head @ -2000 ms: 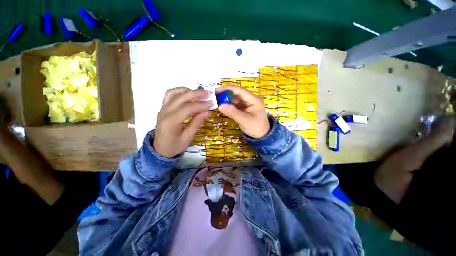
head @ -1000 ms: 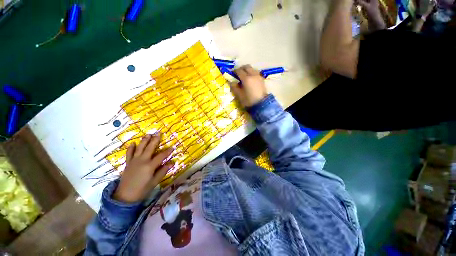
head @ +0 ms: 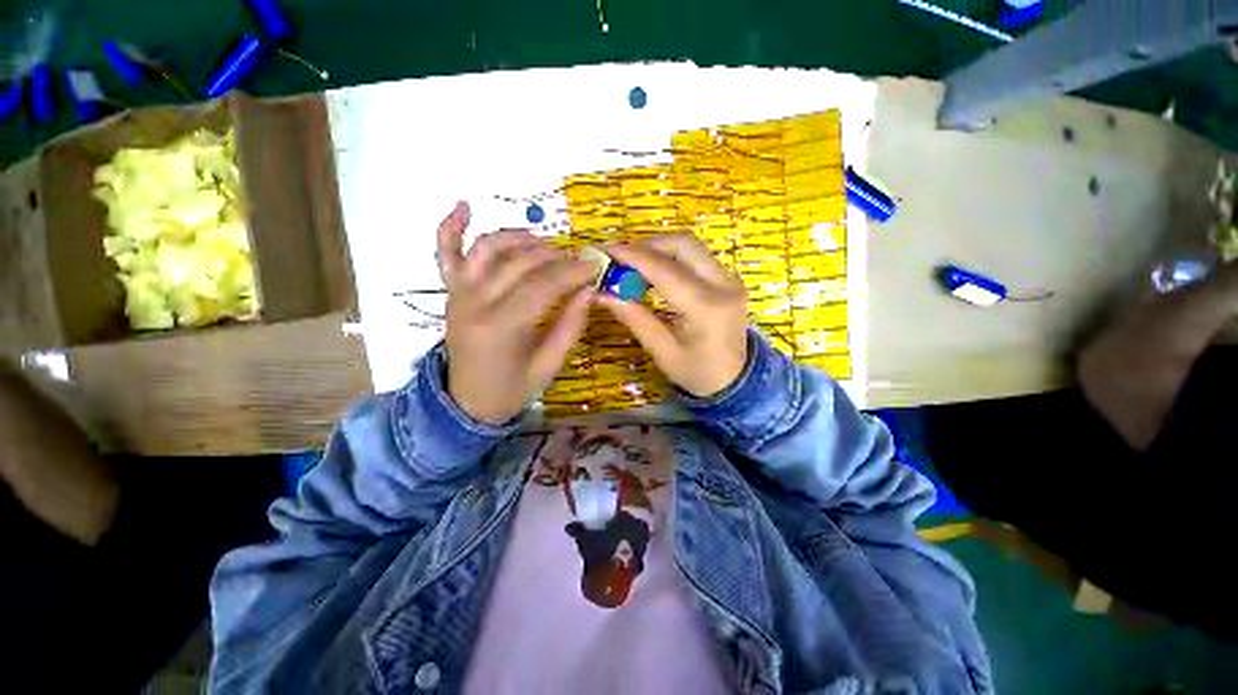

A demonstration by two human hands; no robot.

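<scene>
A blue battery cell (head: pixel 631 284) is held end-on between my two hands, its blue-teal end face showing. My right hand (head: pixel 690 310) grips it with thumb and fingers. My left hand (head: pixel 513 315) pinches a small pale piece (head: pixel 595 258) against the cell's left side, with its little finger raised. Below and around the hands, amber-wrapped wired parts (head: pixel 760 204) lie in tight rows on a white backing sheet (head: pixel 435 149), with thin dark leads pointing left.
A small cardboard box (head: pixel 292 204) of yellow pieces (head: pixel 177 231) stands left. Two blue cells (head: pixel 869 196) (head: pixel 975 285) lie to the right of the rows. More cells are on the green belt (head: pixel 475 34). A grey upright (head: pixel 1086 68) stands back right. Other people's arms show at both sides.
My right hand has come back from the cells at the right with one cell, and my left hand has lifted off the amber rows. The hands now meet over the sheet. The view has turned back.
</scene>
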